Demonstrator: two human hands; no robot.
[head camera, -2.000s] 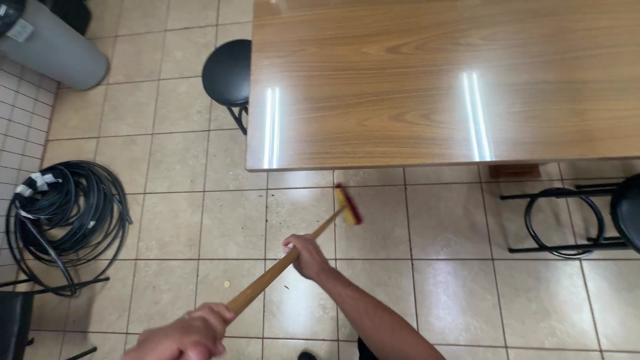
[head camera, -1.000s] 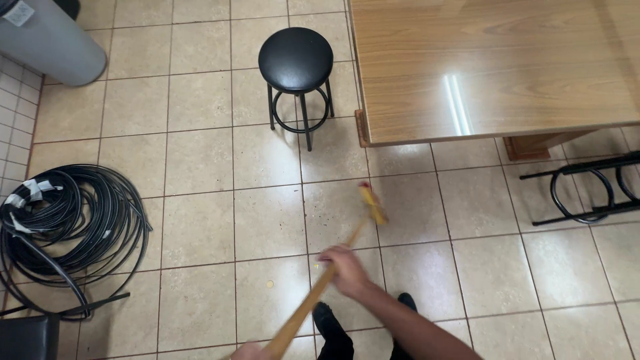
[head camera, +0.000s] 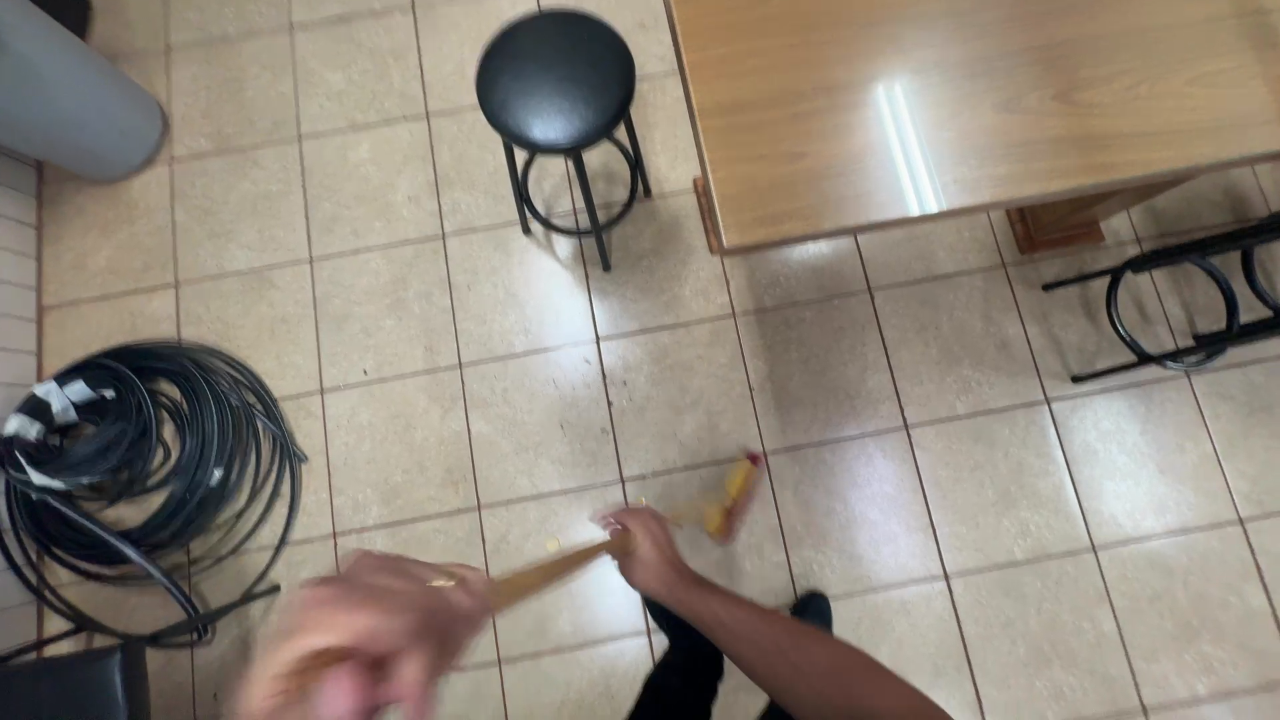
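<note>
A push broom with a wooden handle (head camera: 555, 577) slants across the lower middle of the view. Near the handle's upper end, my left hand (head camera: 375, 630) is closed around it, large and blurred. Farther down, my right hand (head camera: 645, 548) grips the same handle. The broom's yellow head (head camera: 735, 497), with red at its tip and edge, is on the tiled floor just beyond my right hand, also blurred. Small dark specks and pale bits lie on the tiles around it.
A black round stool (head camera: 557, 80) stands beside a wooden table (head camera: 960, 120). Another stool (head camera: 1170, 310) lies tipped at the right. Coiled black hose or cable (head camera: 150, 480) is on the left floor, a grey bin (head camera: 75, 90) above it and a black seat (head camera: 75, 685) below. My feet are at bottom.
The broom head has come closer to my feet, and my left hand has come fully into view again. The view has shifted left since two seconds ago, showing more of the upright stool.
</note>
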